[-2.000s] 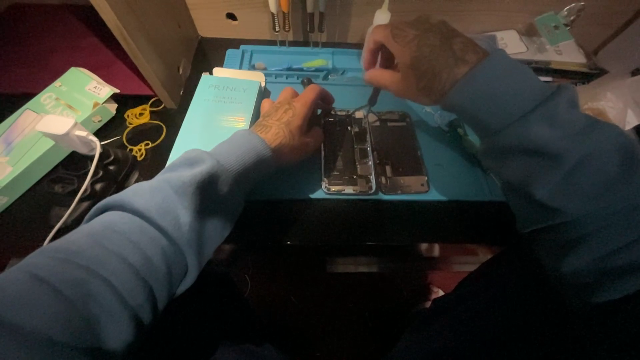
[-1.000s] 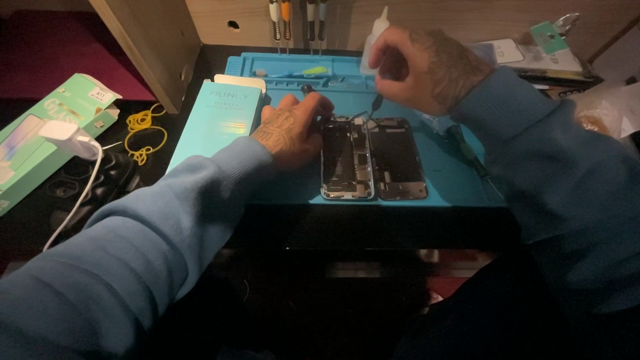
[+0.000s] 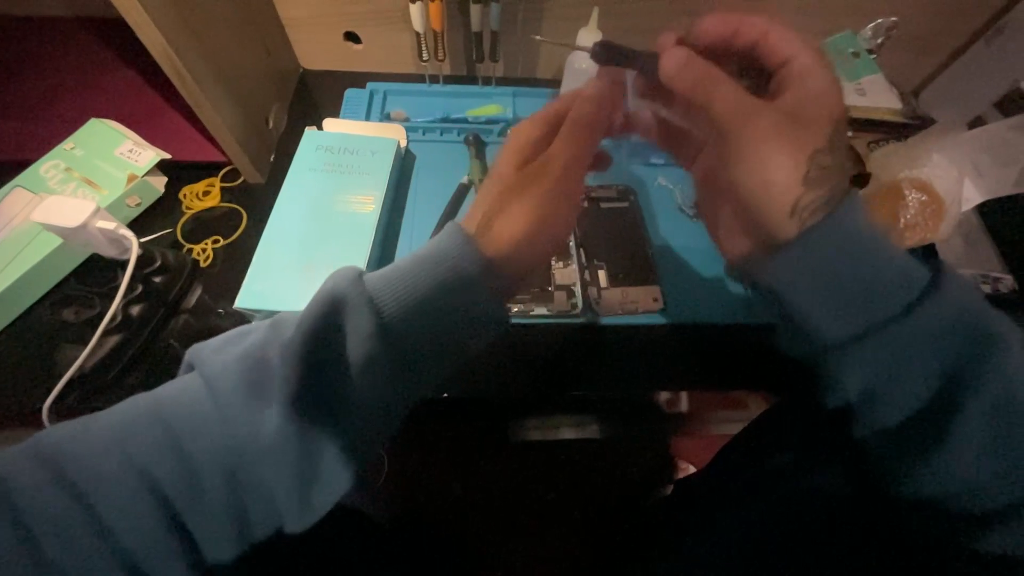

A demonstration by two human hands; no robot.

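My right hand [image 3: 752, 120], raised over the back right of the blue work mat [image 3: 704, 300], holds a small screwdriver [image 3: 620, 56] with a dark handle, its thin tip pointing left. Close beside it is my left hand [image 3: 544, 168], blurred, above the phone; whether it holds anything is hidden. Beneath my left hand lies an opened phone body [image 3: 564, 280], partly covered. Its detached screen assembly [image 3: 624, 248] rests to the right. Behind the hands stands a white squeeze bottle [image 3: 580, 64] with a nozzle. Dark-handled pliers or cutters [image 3: 474, 156] lie left of my left hand.
A turquoise box [image 3: 320, 216] stands on the mat's left side. Further left are a yellow cord [image 3: 210, 220], a white charger plug [image 3: 68, 216] and a green box [image 3: 96, 160]. Several screwdrivers [image 3: 436, 32] hang on the back panel. Plastic packaging [image 3: 920, 200] lies at the right.
My left hand has left the phone's upper left side and moved right, up near my right hand. The white squeeze bottle, earlier at my right hand, now stands behind the hands.
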